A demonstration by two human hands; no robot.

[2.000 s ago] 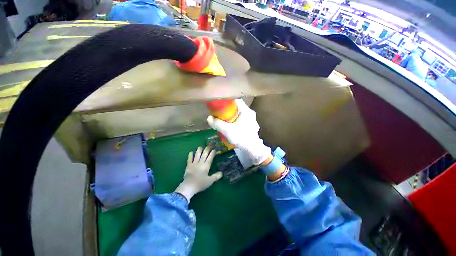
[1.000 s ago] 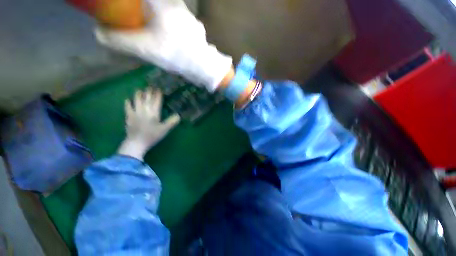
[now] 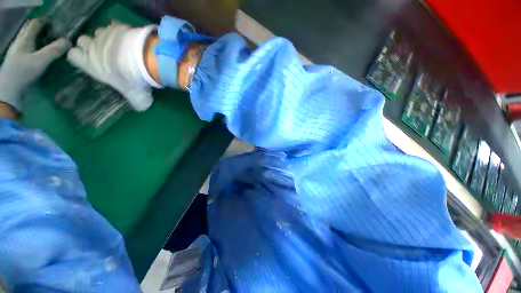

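Note:
Circuit boards [image 3: 94,109] lie on the green mat [image 3: 137,154] at the upper left of the view, partly hidden by my right hand. Another board [image 3: 71,14] shows above, between my hands, blurred. My left hand [image 3: 25,60], in a white glove, is at the left edge beside that board; its fingertips are blurred, and I cannot tell whether it grips it. My right hand [image 3: 111,60], white-gloved with a light blue wrist strap, reaches over the boards with no nozzle in it; its fingertips are blurred, and a grip cannot be made out.
A dark conveyor belt [image 3: 320,31] runs down the right side, carrying a row of several green circuit boards [image 3: 391,66]. A pale rail [image 3: 420,151] edges it. A red panel [image 3: 477,34] stands at the upper right. My blue smock fills the lower middle.
The view has swung right towards the conveyor. The orange nozzle grip has left my right hand and is out of view. My right hand has come down next to my left hand.

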